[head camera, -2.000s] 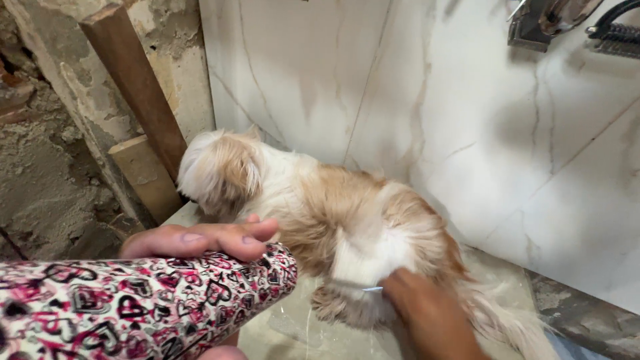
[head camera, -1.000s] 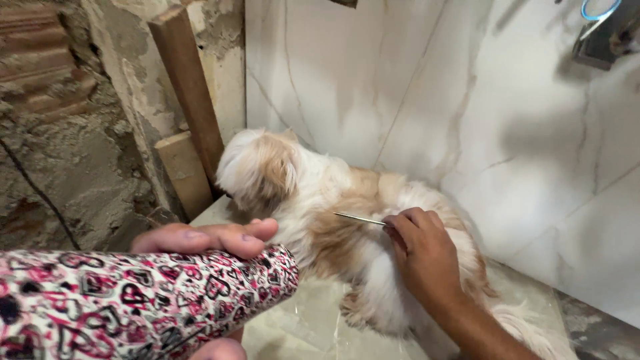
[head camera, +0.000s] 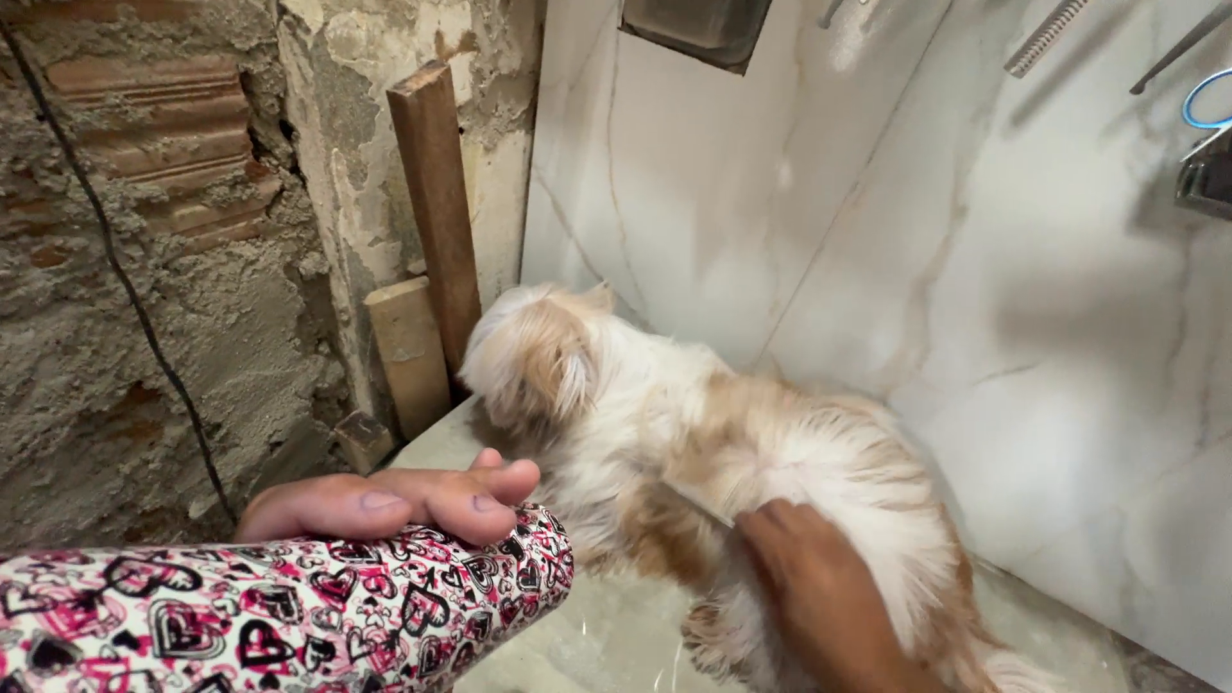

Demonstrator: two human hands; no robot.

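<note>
My left hand [head camera: 404,500] is wrapped around a cylinder covered in a pink, black and white heart pattern [head camera: 289,606], its fingers lying over the top near the rounded end. A small white and tan long-haired dog [head camera: 664,414] is on a pale glossy surface, its head toward the wooden pieces. My right hand [head camera: 808,568] grips a thin metal comb [head camera: 695,502], whose far part rests in the tan fur on the dog's side. The dog's face is turned away.
Rough brick-and-mortar wall [head camera: 192,289] with a black cable [head camera: 125,279] at left. Wooden pieces [head camera: 438,192] stand in the corner. On the marble-look wall [head camera: 866,241] are a spring-like coil [head camera: 1047,37], blue-handled scissors [head camera: 1208,106] and a dark-framed panel [head camera: 695,29].
The right hand with the comb has moved from the dog's rear toward its middle side. The left hand keeps its hold on the patterned cylinder. The view has swung left.
</note>
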